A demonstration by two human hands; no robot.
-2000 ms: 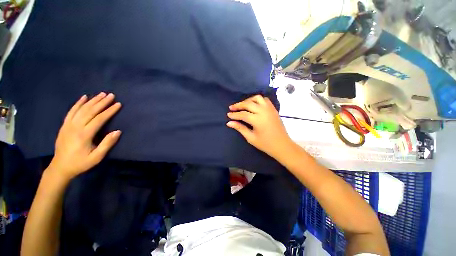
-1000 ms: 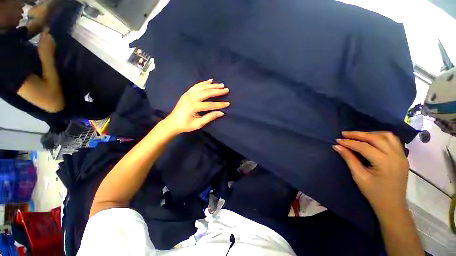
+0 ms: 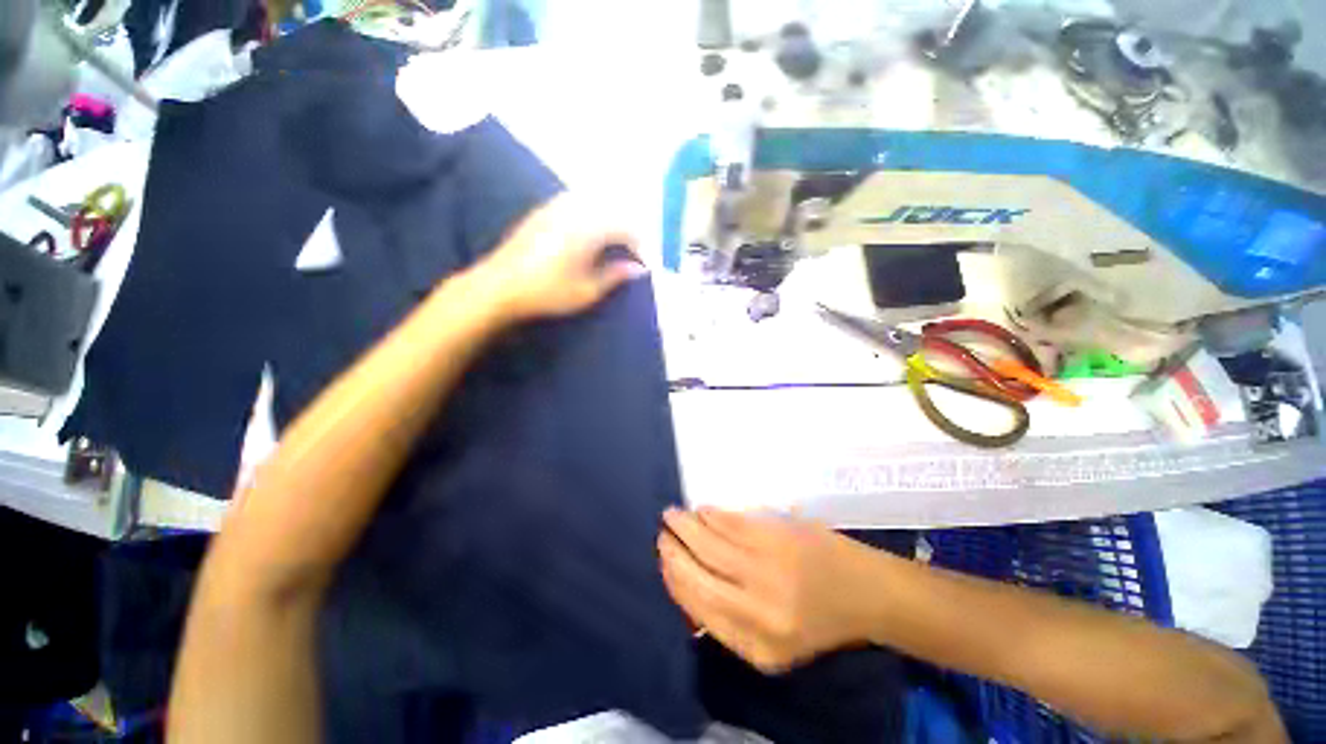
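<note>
A dark navy fabric panel hangs from the table over my lap, its straight right edge running left of the machine. My left hand grips the panel's upper right edge with bent fingers. My right hand pinches the same edge lower down, near the table's front. More navy fabric lies spread at the left and joins or overlaps the panel; which one I cannot tell. The sewing machine, white with a blue stripe, stands right of the fabric.
Shears with red and yellow handles lie right of the needle area, beside an orange tool, a green item and a black pad. A ruler strip runs along the front edge. A blue basket stands below.
The view has swung back toward the machine. The panel has turned so an edge runs toward me. My left hand has moved from its flat surface to that edge; my right hand is lower on it.
</note>
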